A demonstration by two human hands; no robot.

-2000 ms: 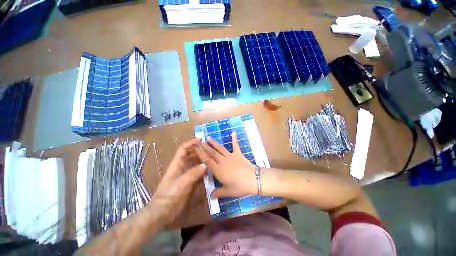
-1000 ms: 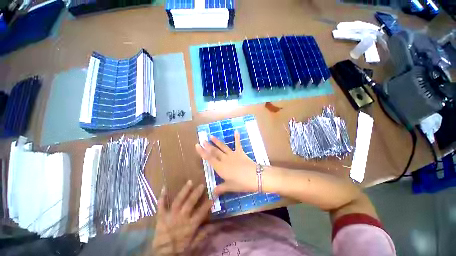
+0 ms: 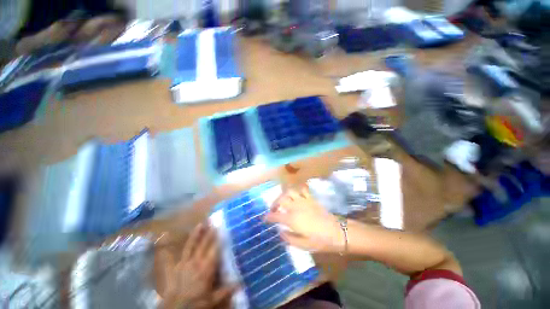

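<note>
The blue solar cell panel [image 3: 256, 247] lies flat on the brown table in front of me, with a white strip along each long edge. My right hand [image 3: 304, 222] is over its upper right edge, fingers bent and bunched near the white strip; blur hides whether the fingers grip anything. My left hand [image 3: 196, 268] lies palm down at the panel's left edge, fingers spread, with nothing seen in it. The picture is blurred.
Dark cell blocks [image 3: 295, 122] stand on a greenish sheet beyond the panel. The finished panel stack [image 3: 108, 184] is at left, blurred. Short ribbon pieces [image 3: 344, 190] and a white strip [image 3: 389, 193] lie at right. A grey machine [image 3: 431, 108] stands farther right.
The view has swung and blurred. My right hand has moved from the panel's middle to its right edge, its fingers now bent. My left hand has moved up beside the panel's left edge.
</note>
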